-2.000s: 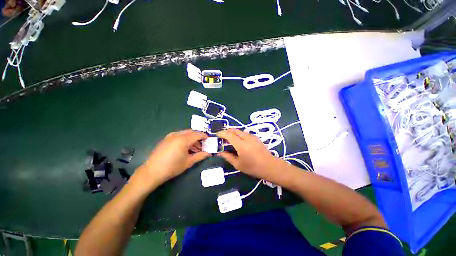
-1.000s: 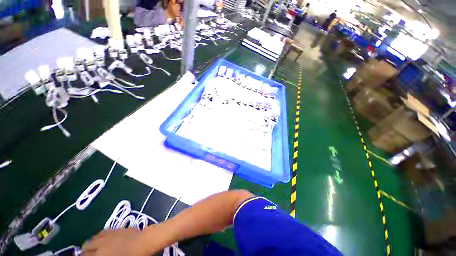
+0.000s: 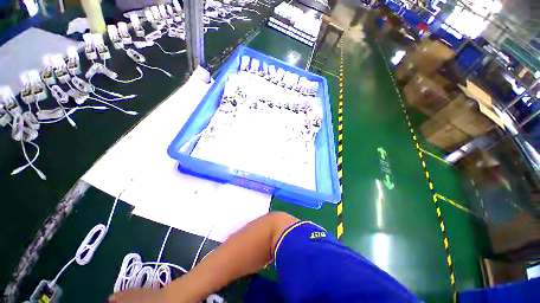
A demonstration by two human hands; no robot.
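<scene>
My right hand (image 3: 139,295) is cut off by the bottom edge at the lower left; its fingers are out of the picture. My left hand is not in view. An open adapter housing (image 3: 45,292) with yellow parts inside lies at the bottom left corner, partly cut off. Its white output cable (image 3: 92,244) is coiled into an oval above it. More coiled white cables (image 3: 142,273) lie just beyond my right hand.
A blue plastic tray (image 3: 256,183) full of white corded units rests partly on a white sheet (image 3: 169,200). Rows of waiting adapters (image 3: 59,70) stand on the far belt. A grey post (image 3: 194,35) rises behind the sheet. Cardboard boxes (image 3: 450,112) stand across the green aisle.
The view has swung from the work area towards the tray and aisle at the right. My left hand and the black sheets have left the picture; my right hand now shows only at the bottom edge.
</scene>
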